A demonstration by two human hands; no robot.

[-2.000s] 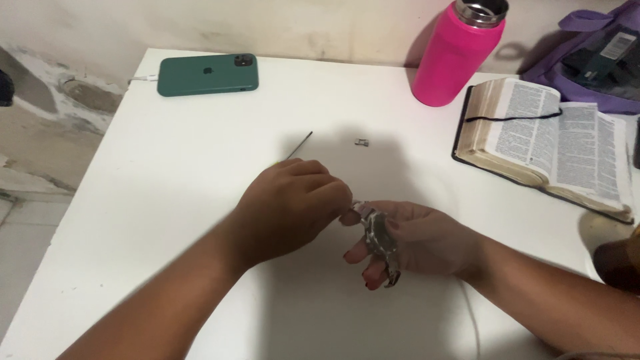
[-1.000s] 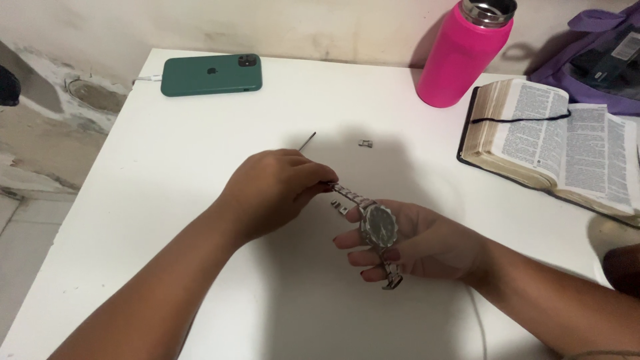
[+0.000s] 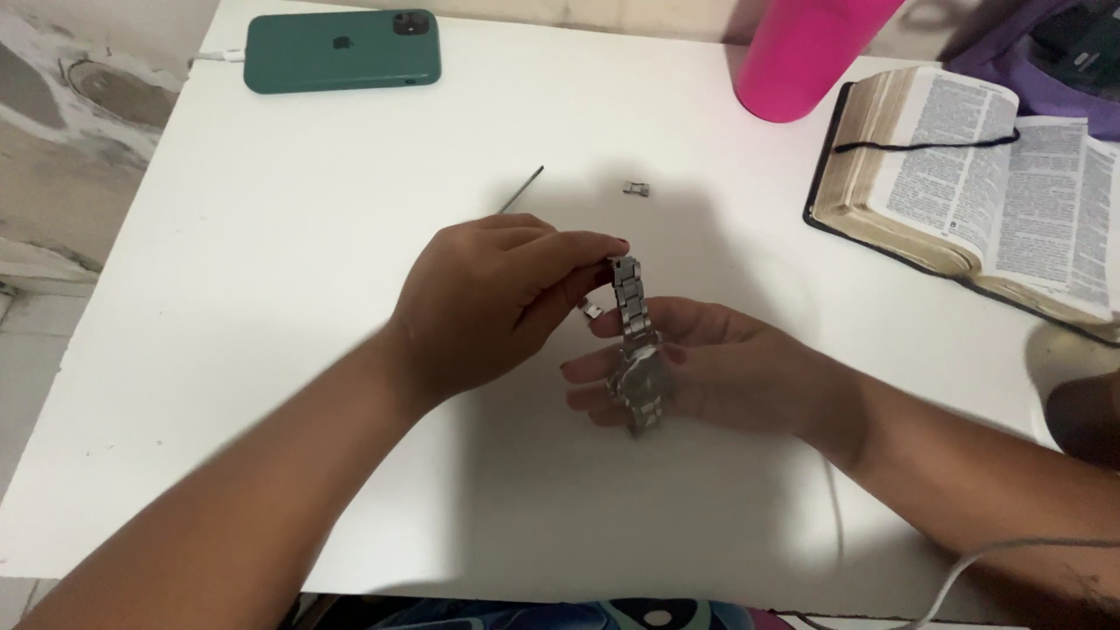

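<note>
A metal wristwatch (image 3: 643, 372) with a link bracelet is held between my hands above the white table. My right hand (image 3: 735, 367) grips it around the case, thumb on the near edge and fingers behind. The left hand (image 3: 499, 306) pinches the upper end of the bracelet (image 3: 630, 293) between thumb and forefinger. Beside that hand's fingertips a small metal clasp or link piece (image 3: 592, 310) shows, partly hidden. A loose metal bracelet link (image 3: 636, 188) lies on the table beyond the hands. The dark tip of a thin metal tool (image 3: 523, 188) sticks out behind my left hand, its other end hidden.
A green phone (image 3: 341, 52) with a white cable lies at the back left. Toward the back right stand a pink bottle (image 3: 805, 52) and an open book (image 3: 949, 166) with a dark ribbon, near a purple bag (image 3: 1006, 52). A pale cable (image 3: 980, 556) crosses the front right.
The watch has turned from a slant to nearly upright, its case now lower and blurred. Since the oldest frame its bracelet has come into view between my hands.
</note>
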